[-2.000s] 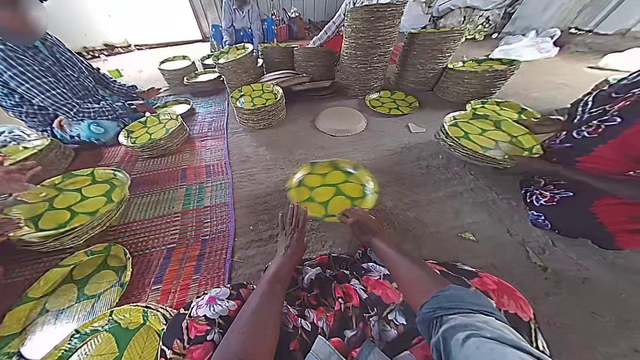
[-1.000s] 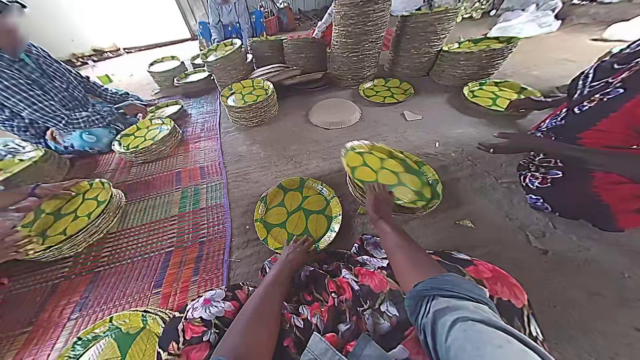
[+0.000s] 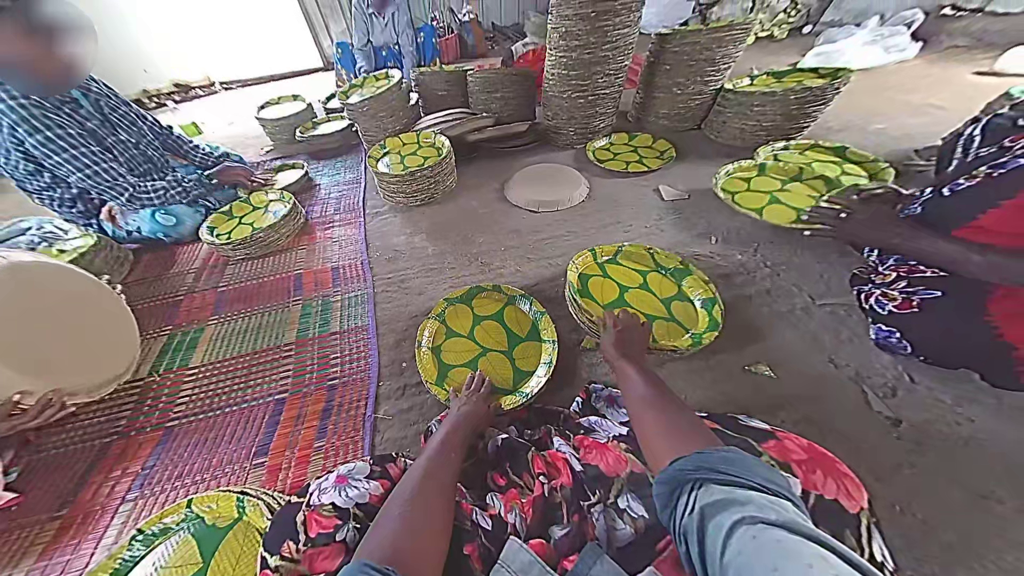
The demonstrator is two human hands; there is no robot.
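Note:
Just in front of my lap, a round leaf-patterned paper plate (image 3: pixel 490 340) in yellow and green lies on the ground. My left hand (image 3: pixel 472 400) rests on its near edge, fingers spread. To its right is a stack of the same plates (image 3: pixel 648 292), its top plate face up. My right hand (image 3: pixel 626 336) is at the near left rim of this stack; its fingertips are partly hidden, so whether they grip a plate is unclear. Farther off, a plain brown plate (image 3: pixel 546 187) lies beside one leaf-patterned plate (image 3: pixel 630 152).
A striped woven mat (image 3: pixel 264 352) spreads to the left, with a plate stack (image 3: pixel 253 222) and a seated person (image 3: pixel 96 152). Another plate stack (image 3: pixel 184 540) is by my left knee. Tall plate stacks (image 3: pixel 590 72) stand behind. At right, a person's hand (image 3: pixel 840 216) reaches to plates.
Two seconds ago a plate was between my hands; one second ago my right hand was on a tilted plate over the right stack. That plate now lies flatter, and my right hand is nearer me.

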